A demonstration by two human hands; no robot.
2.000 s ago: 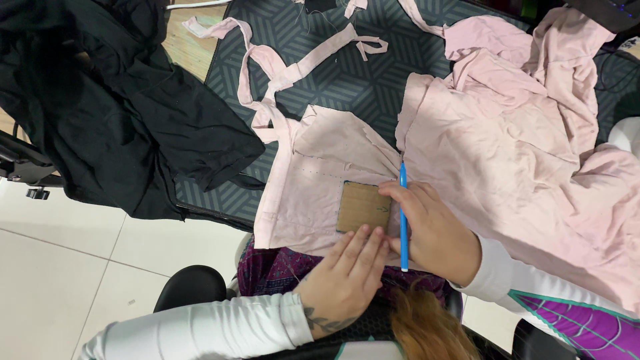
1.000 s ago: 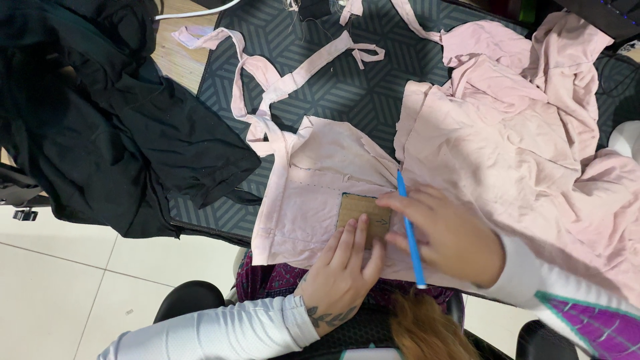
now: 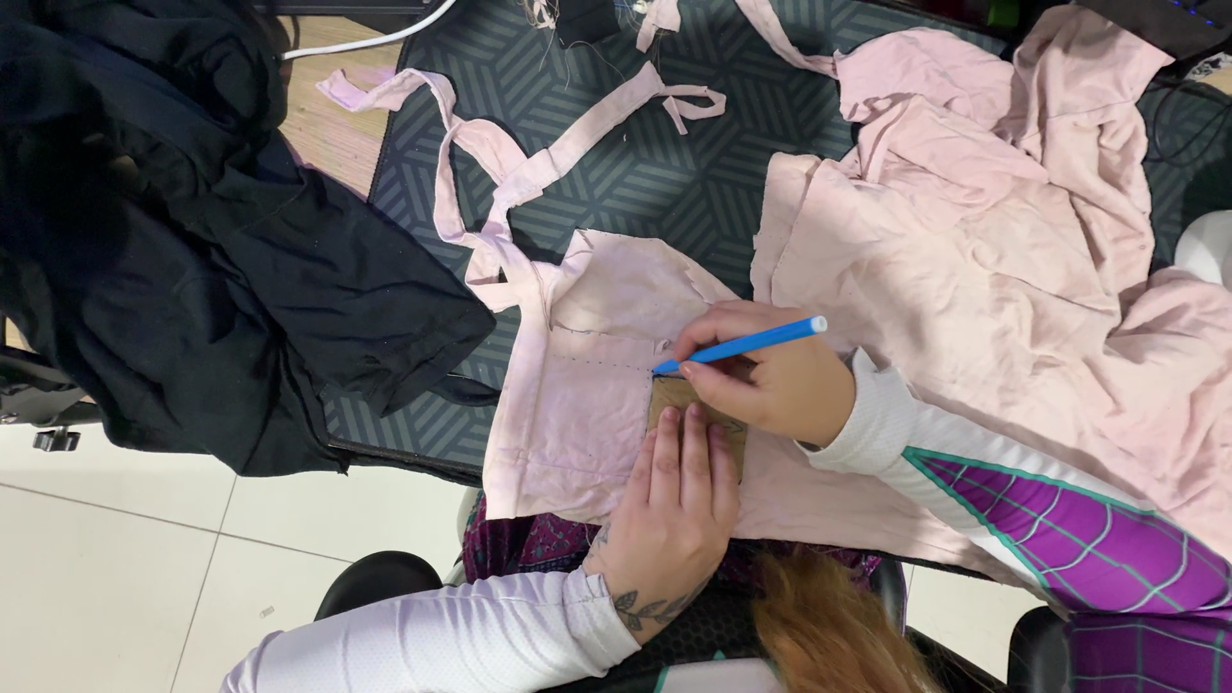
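My right hand (image 3: 775, 375) holds a blue pen (image 3: 756, 340), its tip on pale pink fabric (image 3: 597, 414) at the top left corner of a brown cardboard piece (image 3: 680, 393). The fingers of my left hand (image 3: 679, 491) lie spread on the lower part of the cardboard, pressing it flat; part of it is hidden under them. A dotted line runs across the fabric to the left of the pen tip, and a darker line follows the cardboard's left edge. Narrow pink strips (image 3: 587, 130) extend from the fabric's upper left corner.
Black cloth (image 3: 221, 260) is heaped at the left. A large crumpled pink garment (image 3: 972, 250) spreads over the right side of the dark patterned mat (image 3: 616, 192). Thread scraps and a white cable (image 3: 371, 42) are at the top. Long hair (image 3: 828, 626) hangs below the mat's near edge.
The pen has gone from the cardboard's right side to its top left corner, and now slants with its cap end to the right. My left hand stays on the cardboard.
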